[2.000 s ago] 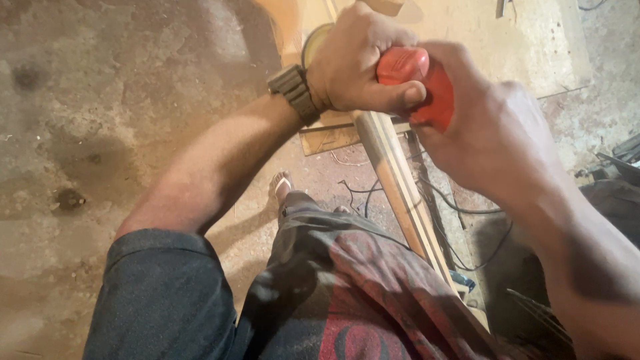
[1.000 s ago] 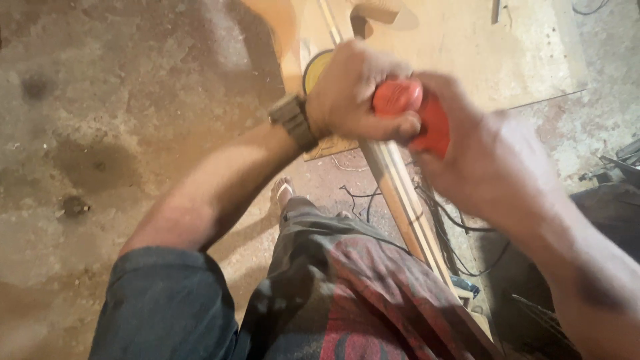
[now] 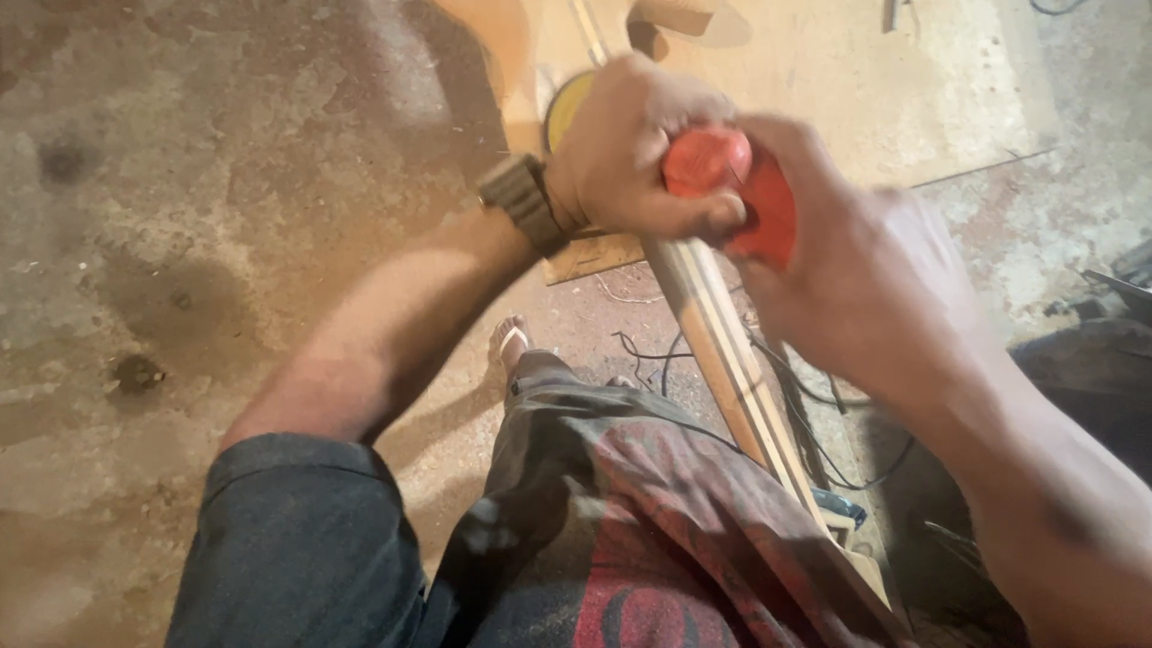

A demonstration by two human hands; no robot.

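My left hand (image 3: 634,153), with a dark watch on its wrist, curls round the rounded red knob (image 3: 706,160) of a tool. My right hand (image 3: 855,252) is closed round the tool's flat red part (image 3: 772,216), just to the right of the knob. The hands hide the rest of the tool, so its exact kind cannot be told. Both hands are over a long workpiece of light and dark wood strips (image 3: 711,315), which runs from the top of the view down toward my right side. Beside my left hand shows a round yellow thing with a dark rim (image 3: 567,112), partly covered.
A plywood sheet (image 3: 837,90) lies beyond my hands, with a curved brown piece (image 3: 675,20) on it. Black cables (image 3: 666,360) lie on the rough floor near my sandalled foot (image 3: 512,337). Dark clutter (image 3: 1089,369) stands at the right. A blue item (image 3: 841,506) is beside the workpiece's lower part.
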